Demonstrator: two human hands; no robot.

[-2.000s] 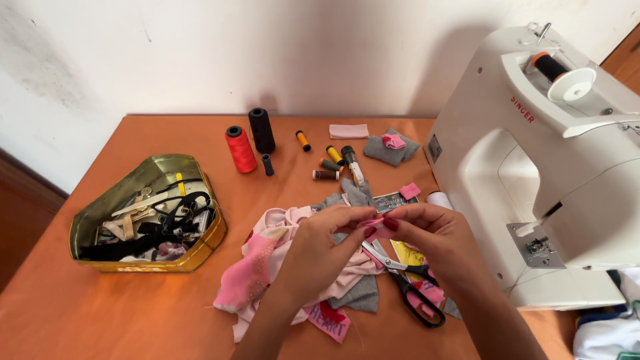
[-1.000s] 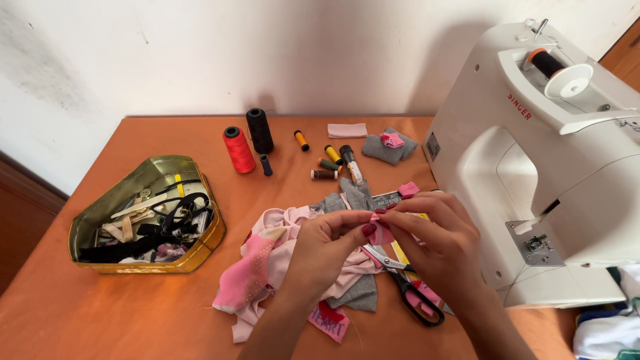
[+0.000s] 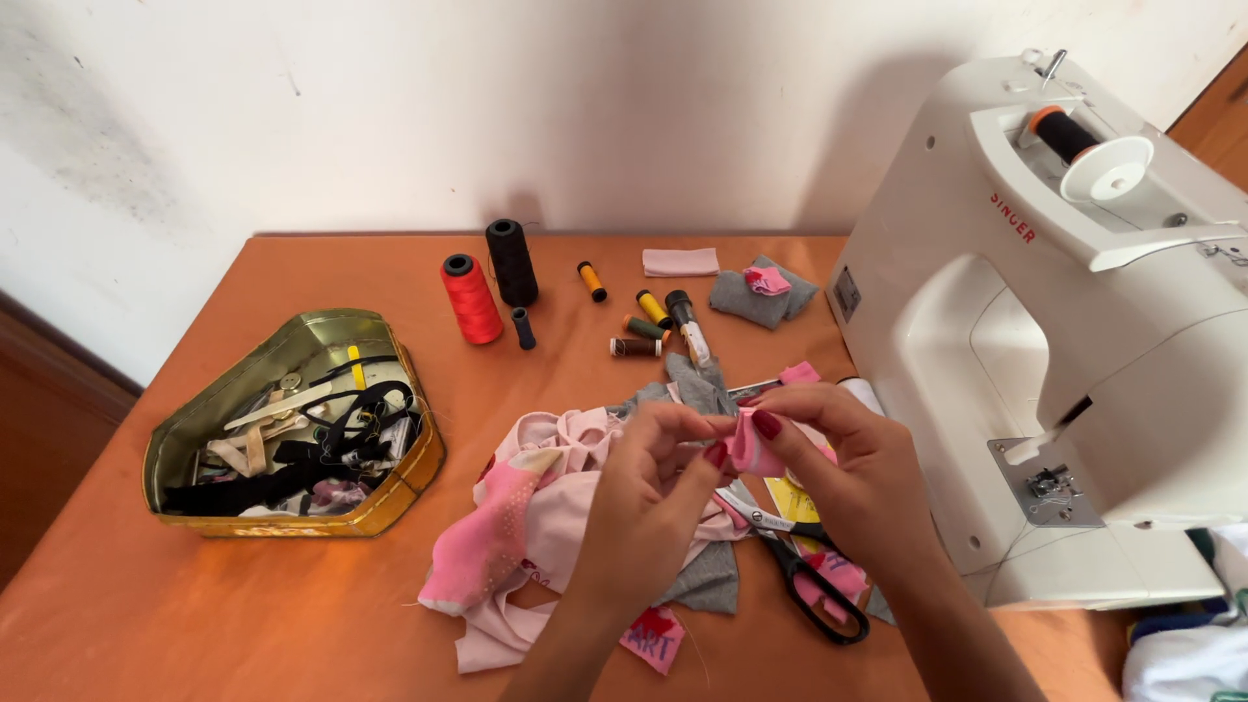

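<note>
A small folded piece of pink fabric [image 3: 749, 445] is pinched between my left hand [image 3: 651, 497] and my right hand [image 3: 850, 468], fingertips close together. Beneath my hands lie black-handled scissors [image 3: 822, 595], partly covered by my right hand. Pale pink fabric [image 3: 565, 487] is heaped beside and under my left hand, with grey fabric [image 3: 710, 577] around it. A pink scrap with lettering [image 3: 655, 636] rests near my left wrist. Something yellow [image 3: 792, 499] shows under the scissors; the rest of it is hidden.
A white Singer sewing machine [image 3: 936, 244] stands at the right. Red [image 3: 472, 304] and black [image 3: 513, 265] thread cones and several small spools [image 3: 636, 347] stand or lie behind. An open metal tin [image 3: 419, 468] of trimmings is at the left. Folded grey fabric [image 3: 746, 300] lies by the wall.
Both hands have shifted slightly and changed their finger positions on the small pink piece, which now shows as a folded shape between the fingertips.
</note>
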